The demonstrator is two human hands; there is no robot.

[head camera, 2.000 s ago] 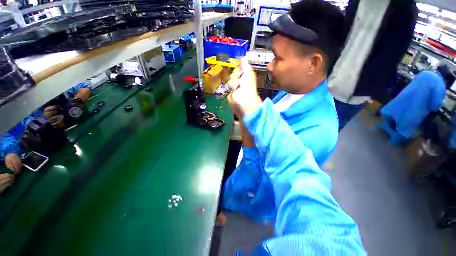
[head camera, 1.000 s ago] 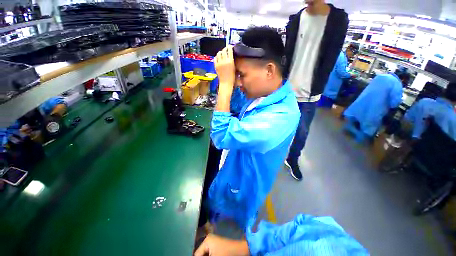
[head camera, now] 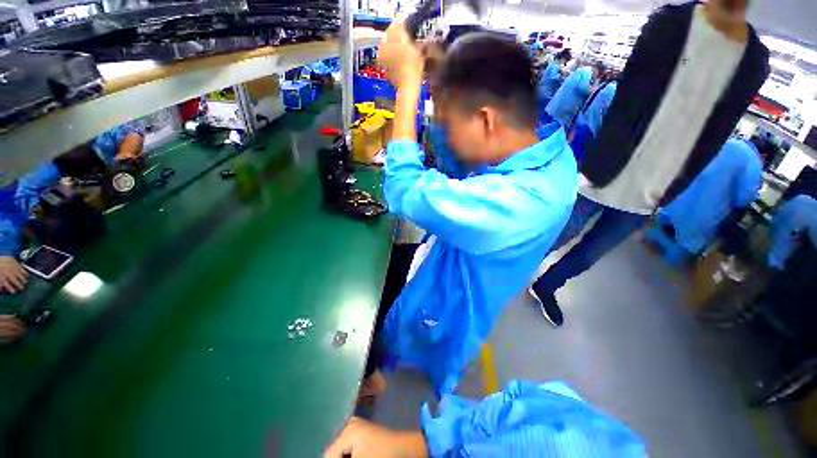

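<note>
My right hand (head camera: 372, 440), in a blue sleeve, is low in the picture at the bench's near right edge. The bottom edge cuts it off, so I cannot tell if it holds anything. My left hand is not in view. Small white pieces (head camera: 299, 328) lie in a loose cluster on the green mat (head camera: 206, 358), beyond my hand. A small flat greyish piece (head camera: 339, 338) lies just right of them, near the bench edge.
A black stand-like device (head camera: 345, 188) stands farther along the bench. A person in a blue smock (head camera: 488, 215) is beside the bench with a hand raised to the head. Opposite are hands and a white-framed device (head camera: 47, 261). A shelf (head camera: 179, 85) crosses upper left.
My right arm was raised towards the person in blue and came down to the bench edge. The small flat piece now shows beside the white pieces. The person's hand has moved up with the headwear.
</note>
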